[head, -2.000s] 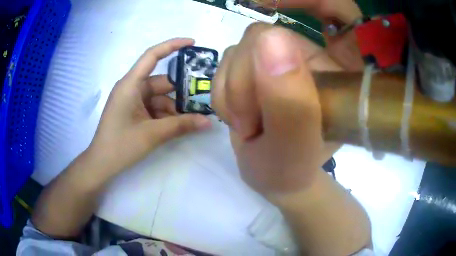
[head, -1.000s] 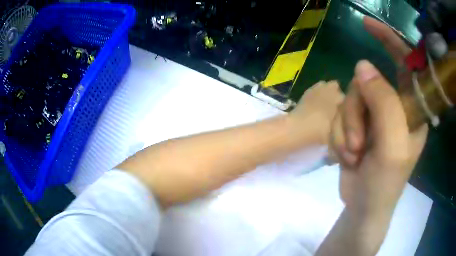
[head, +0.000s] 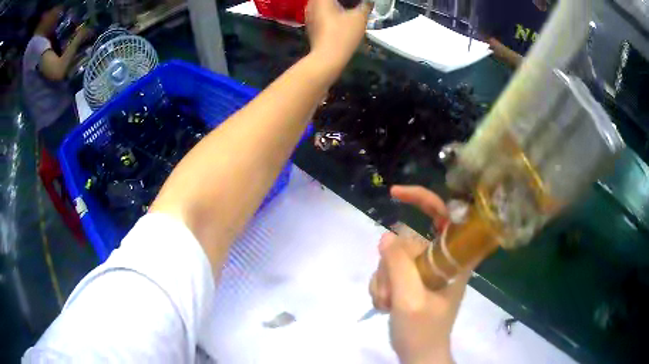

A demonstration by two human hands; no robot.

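Observation:
My right hand is wrapped around the amber-brown glue gun, held over the white sheet. The gun's wide, clear-wrapped end tilts up to the right, and a thin pale nozzle shows below the fist. My left hand is stretched far forward at the top edge, partly cut off. A small dark thing shows at its fingers; I cannot tell whether it is gripped. No adapter lies under the nozzle. A dark adapter pile lies beyond the sheet.
A blue basket of adapters stands at left, partly behind my left forearm. The white sheet bears a greyish scrap. Farther off are a red basket, a fan, a seated person at left and another person's hand at upper right.
The left hand has left the black adapter it held, crossed near the right hand, and now extends far forward. The view has shifted up; the right hand still holds the gun, now tilted upward.

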